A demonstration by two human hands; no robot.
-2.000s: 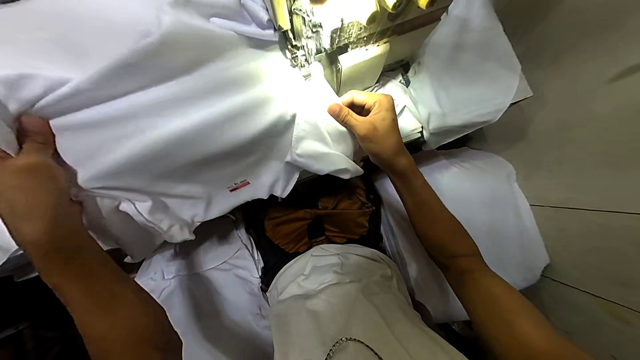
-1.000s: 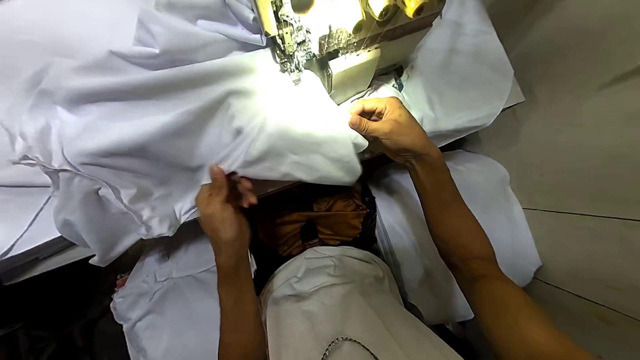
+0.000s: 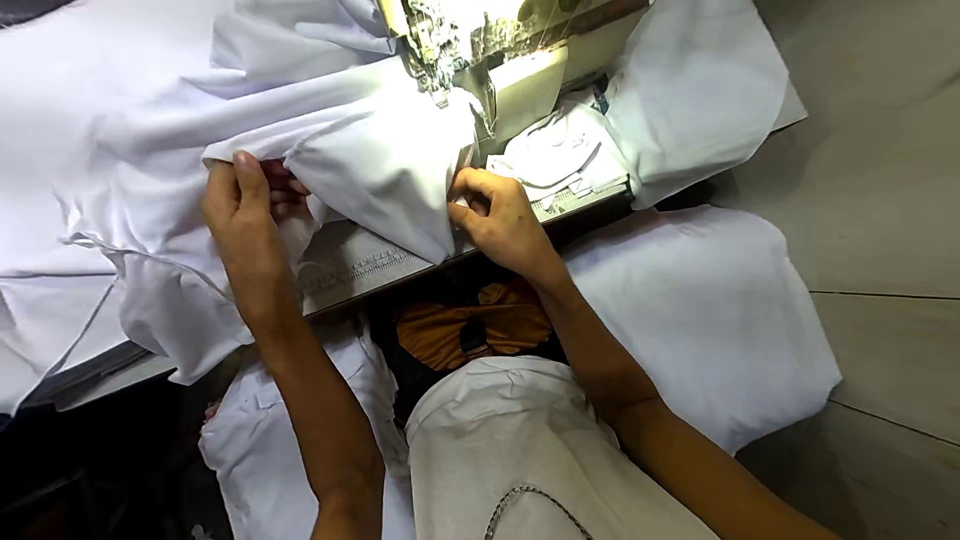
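White knit fabric (image 3: 375, 165) spreads over the sewing table and runs up to the needle area of an industrial sewing machine (image 3: 442, 60), lit by a bright lamp. My left hand (image 3: 251, 210) pinches a folded edge of the fabric between thumb and fingers, left of the needle. Just below and right of the needle, my right hand (image 3: 499, 217) grips the fabric's right edge between thumb and forefinger. Small white fabric pieces (image 3: 562, 150) lie right of the machine's needle area. Part of the left fingers is hidden by cloth.
A printed ruler scale (image 3: 367, 266) runs along the front table edge. More white cloth (image 3: 697, 82) drapes over the table's right end. White fabric piles (image 3: 705, 322) hang or lie at both sides of my lap. A tiled floor (image 3: 885, 330) shows at the right.
My left hand has moved right from the far left onto the cloth near the needle, and has taken hold of an edge. The fabric's front part has been lifted, showing the ruler scale.
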